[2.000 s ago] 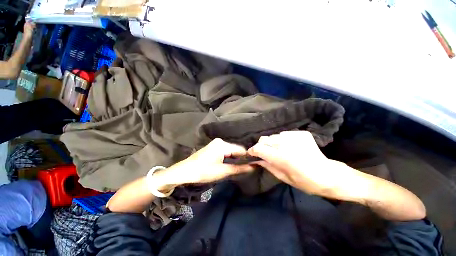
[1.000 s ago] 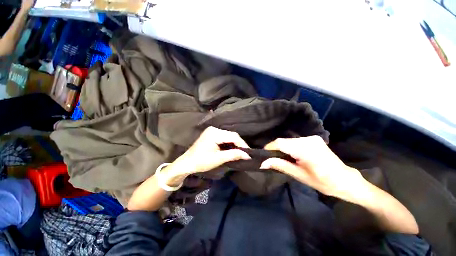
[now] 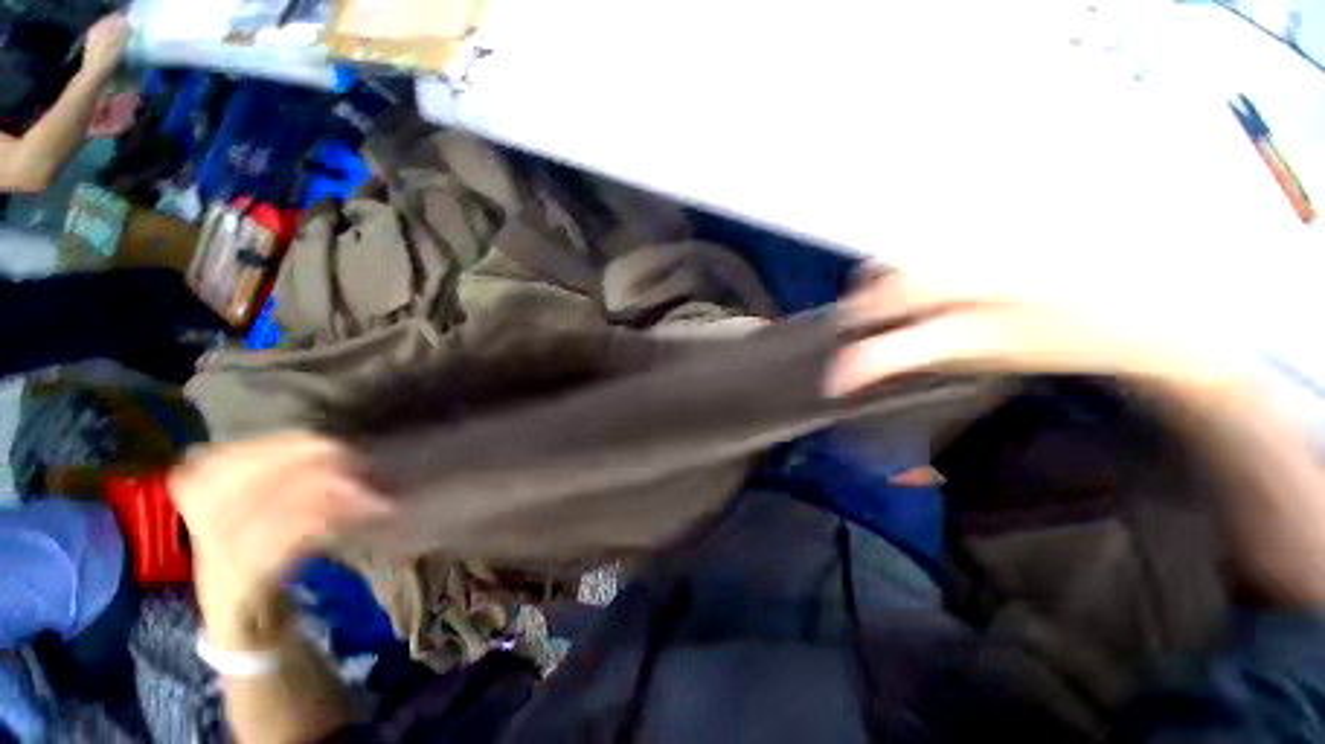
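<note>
A brown garment (image 3: 480,291) lies bunched over my lap and to the left of it. Its darker waistband (image 3: 610,422) is stretched in a long band between my hands, blurred by motion. My left hand (image 3: 276,502), with a white bracelet at the wrist, is closed on the left end of the band. My right hand (image 3: 930,334) is closed on the right end, near the table's edge, at a higher level in the picture. The fingertips of both hands are blurred and partly hidden by the cloth.
A white table (image 3: 814,116) runs across the top right, with a slim orange and black tool (image 3: 1274,160) on it. At the left are blue crates (image 3: 334,172), a red stool (image 3: 148,526), cardboard boxes and another person's arm (image 3: 58,124). More brown cloth (image 3: 1075,596) lies at the lower right.
My hands were close together, pinching the band in front of my chest. Now they are far apart, left hand down and left, right hand up and right, with the band stretched between them.
</note>
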